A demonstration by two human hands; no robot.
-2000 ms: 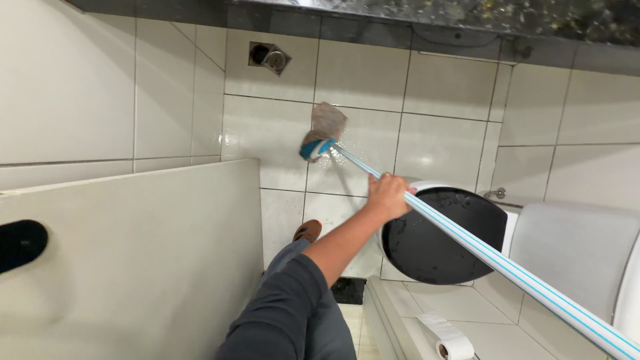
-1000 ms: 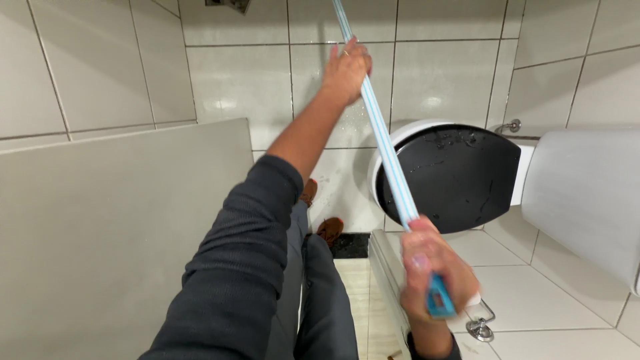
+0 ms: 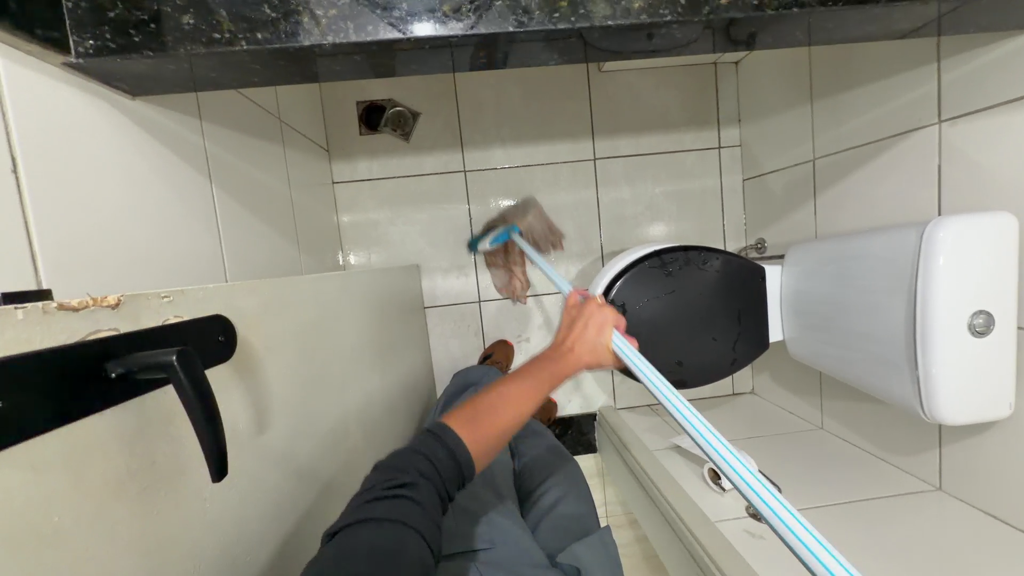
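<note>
My left hand [image 3: 593,330] grips a white pole with blue stripes [image 3: 720,448], partway along its length, beside the toilet seat. The pole runs from the lower right edge of the view to a blue and white head [image 3: 494,238] on the floor. A wet brownish cloth [image 3: 528,228] lies around that head on pale tiles [image 3: 532,184], which shine with water. My right hand is out of view, as is the pole's upper end.
A toilet with a black lid [image 3: 692,316] and white cistern [image 3: 864,312] stands at right. An open door [image 3: 344,352] with a black handle [image 3: 188,400] is at left. A dark stone counter [image 3: 400,28] crosses the top. A floor drain [image 3: 388,118] has its cover askew. A toilet paper roll [image 3: 716,476] hangs lower right.
My right hand, on the pole's blue end one second ago, has left the view. The mop head and cloth, out of view then, show again. The view has shifted.
</note>
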